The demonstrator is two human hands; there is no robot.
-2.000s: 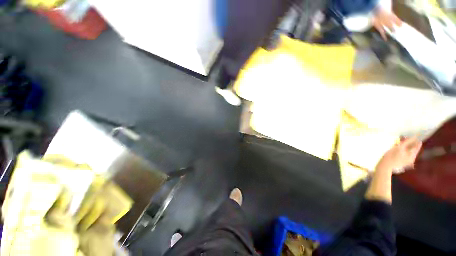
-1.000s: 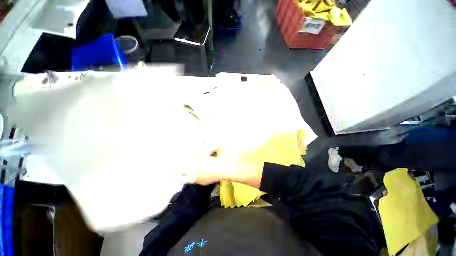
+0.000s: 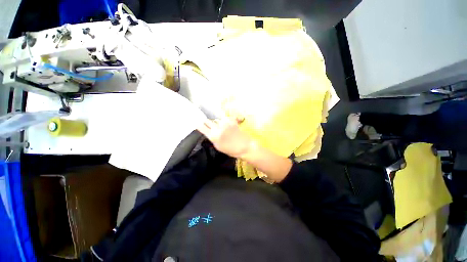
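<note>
A large pale sheet (image 3: 153, 123), washed out to white, lies over the front of the white table, with one edge under the sewing machine head and a corner over the table's front edge. Layered yellow panels (image 3: 302, 102) lie to its right, with notched edges at the front and right. A small black rectangle (image 3: 259, 24) shows on their far strip. My right hand (image 3: 230, 138) lies palm down with fingers extended, where the sheet meets the panels. My left hand is hidden; only its dark sleeve shows, reaching under the sheet and beside my right hand.
A white sewing machine (image 3: 48, 64) stands at the left, with a yellow thread spool (image 3: 71, 128) in front of it. Blue plastic (image 3: 10, 204) is at the left edge. A white cabinet (image 3: 409, 46) stands right. A person's dark-clothed leg (image 3: 399, 125) and more yellow pieces (image 3: 417, 184) are at the right.
The large pale sheet has come down from in front of the machine, which now shows. My right hand has moved up and slightly right, and its fingers are visible.
</note>
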